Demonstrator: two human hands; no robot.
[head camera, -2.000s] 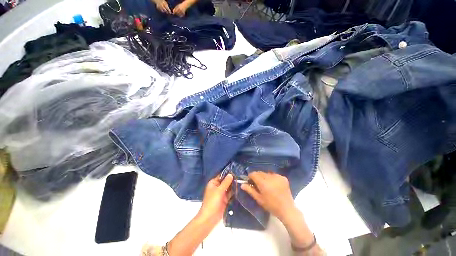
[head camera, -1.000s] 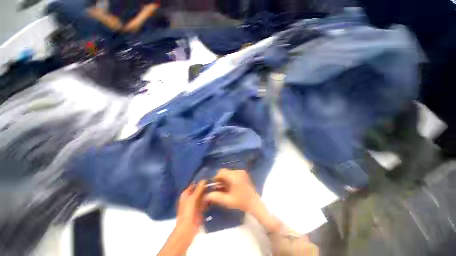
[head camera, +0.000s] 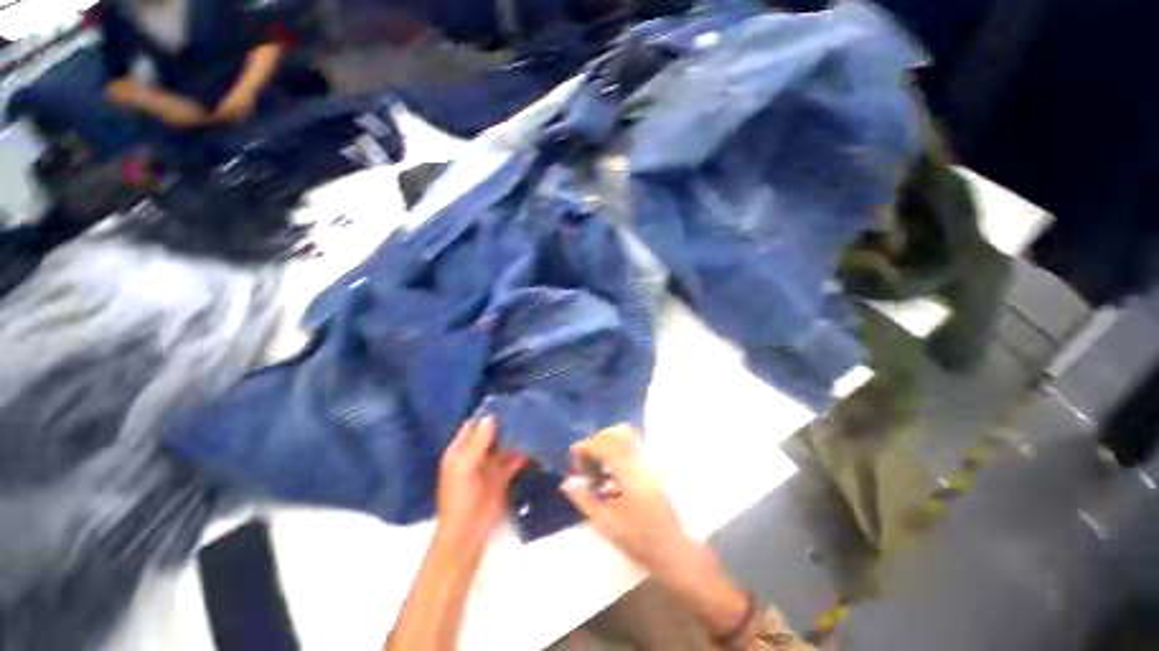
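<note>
A mid-blue denim jacket (head camera: 420, 343) lies crumpled on the white table, its lower part at my hands. My left hand (head camera: 477, 471) grips the denim near its near end, where a darker cuff-like piece (head camera: 544, 502) hangs between my hands. My right hand (head camera: 616, 490) is just right of it, fingers curled around a small shiny metal thing (head camera: 597, 483), perhaps thread snips, mostly hidden by the fingers. The picture is blurred, so the contact between the metal thing and the cloth cannot be told.
A black smartphone (head camera: 248, 591) lies left of my hands. A plastic-wrapped bundle (head camera: 115, 369) is at left. A second denim jacket (head camera: 763, 191) lies at right, with olive-green garments (head camera: 934, 242) over the table edge. A person (head camera: 191, 76) is across the table. Grey floor shows at lower right.
The view has swung right, showing more floor. My right hand has moved away from my left; they were close together on the cloth before.
</note>
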